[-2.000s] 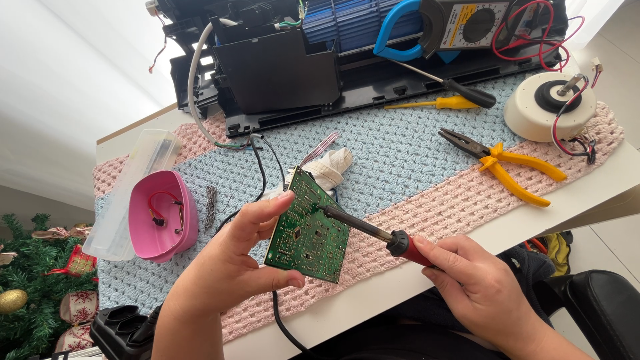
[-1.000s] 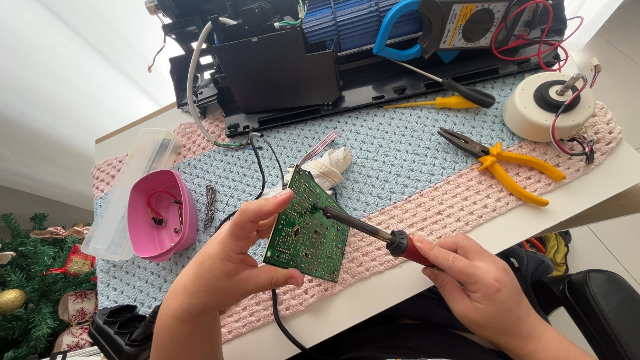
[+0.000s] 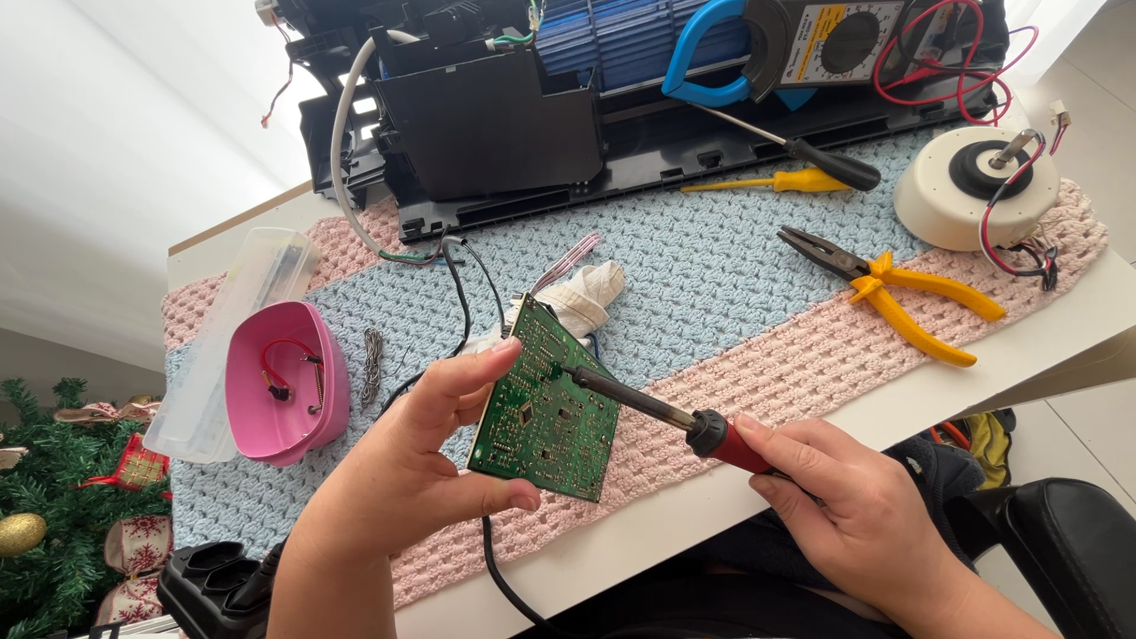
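My left hand [image 3: 426,453] grips a green printed circuit board [image 3: 555,417] by its left edges, thumb below and fingers above, and holds it tilted over the table. In my right hand [image 3: 834,488] is a soldering iron [image 3: 648,404] with a red handle. Its dark tip meets the board's face, or lies just in front of it, near the upper middle; exact contact cannot be told. Behind the board lie a bundle of off-white cloth [image 3: 581,297] and a striped ribbon cable [image 3: 568,257]. A black cord [image 3: 497,568] hangs below the board.
Left stand a pink plastic container [image 3: 284,382] with small parts, a clear plastic lid [image 3: 235,346] and coiled wire [image 3: 371,366]. Behind are a black air-conditioner chassis [image 3: 488,133], clamp meter [image 3: 799,44] and screwdrivers [image 3: 825,164]. Right are yellow-handled pliers [image 3: 887,284] and a white motor [image 3: 963,191].
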